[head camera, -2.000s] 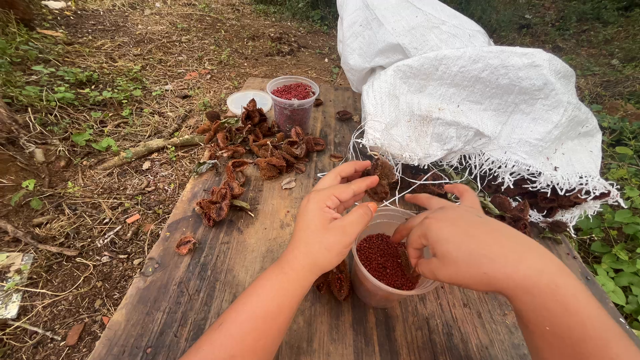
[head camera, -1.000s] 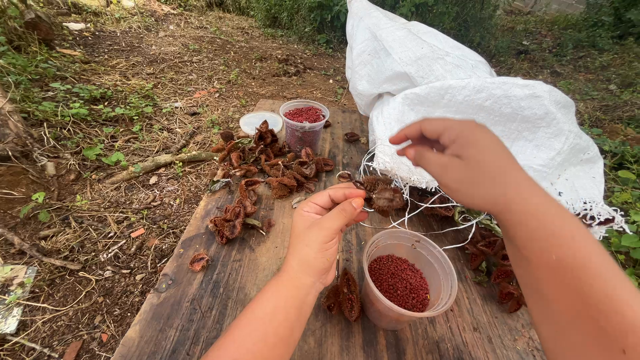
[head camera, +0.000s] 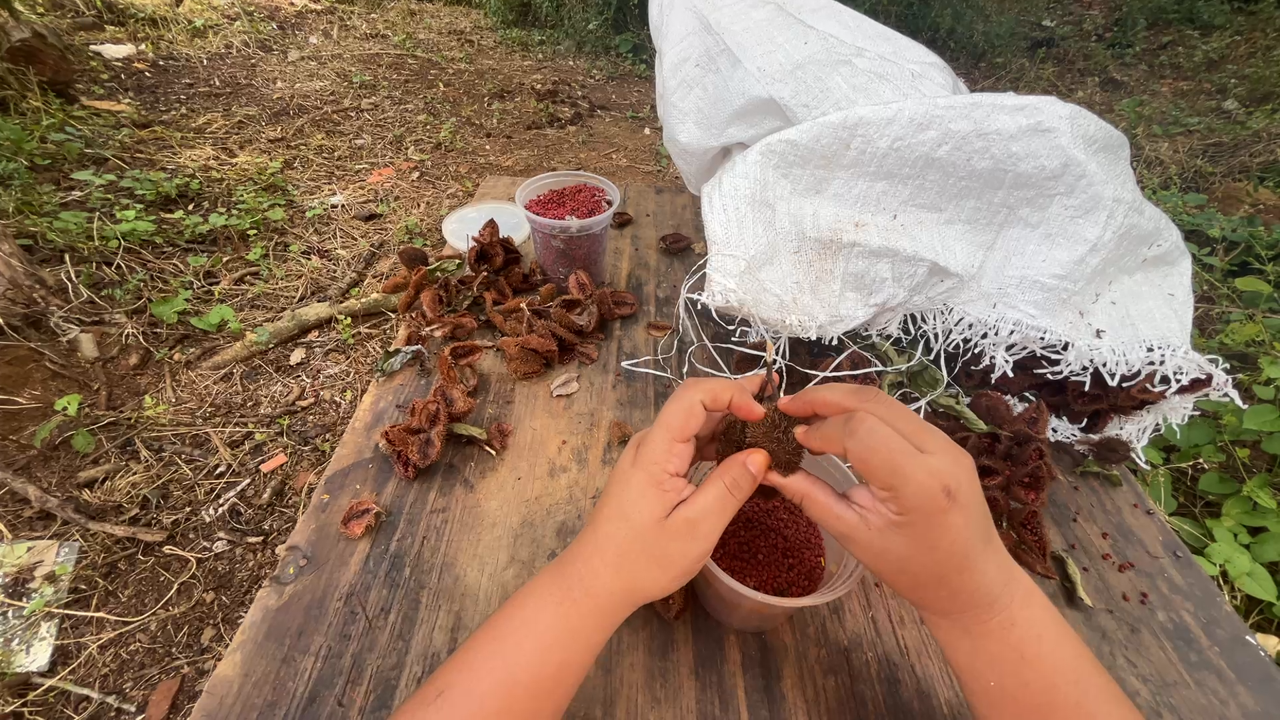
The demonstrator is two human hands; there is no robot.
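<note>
A brown spiny annatto pod (head camera: 772,440) with a short stem is pinched between the fingertips of my left hand (head camera: 665,495) and my right hand (head camera: 885,490). Both hands hold it over a translucent plastic tub (head camera: 765,612) partly filled with small red seeds (head camera: 770,548). Whether the pod is split cannot be seen. Farther back, a second plastic tub (head camera: 570,235) is nearly full of red seeds, and a round white lid (head camera: 485,225) lies beside it.
Opened, dry pod husks (head camera: 530,325) are heaped at the left of the wooden board (head camera: 450,560). A white woven sack (head camera: 930,210) with frayed edges and loose threads covers part of the back right, with more pods (head camera: 1010,470) at its mouth. Ground and plants surround the board.
A second ago my right hand was raised away from the pod at the left fingertips; now it has come down and grips the pod together with my left hand.
</note>
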